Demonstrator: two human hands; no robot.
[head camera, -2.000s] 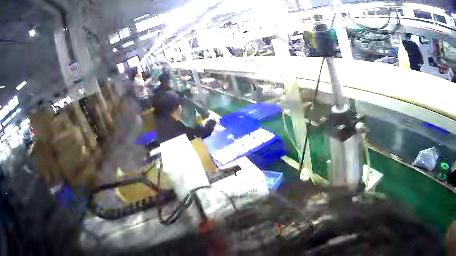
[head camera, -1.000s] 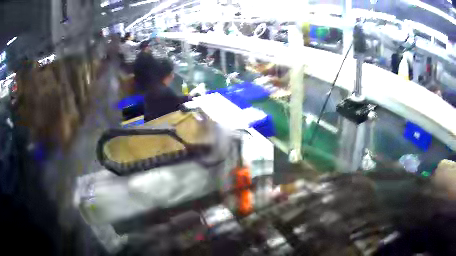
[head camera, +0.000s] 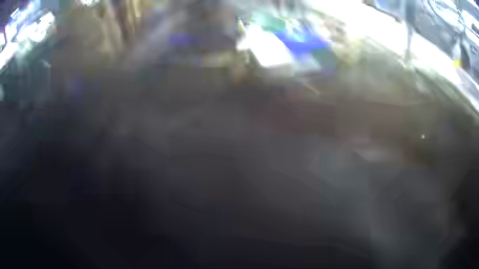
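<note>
The head view is heavily blurred. A dark grey blur fills its middle and lower part, and nothing in it can be made out. Neither my left hand nor my right hand can be made out. A white flat shape (head camera: 270, 48) lies at the top centre, beside a blurred blue bin (head camera: 304, 43). What the white shape is cannot be told.
A long white shelf (head camera: 388, 44) runs down the upper right. Tan upright shapes (head camera: 100, 29), perhaps cartons, stand at the upper left. Bright lights show in the far upper left corner.
The view has tilted downward, so the blue bin and white shape sit higher. The bench machine, its black cable chain and the orange part are no longer discernible. The picture is darker and more blurred.
</note>
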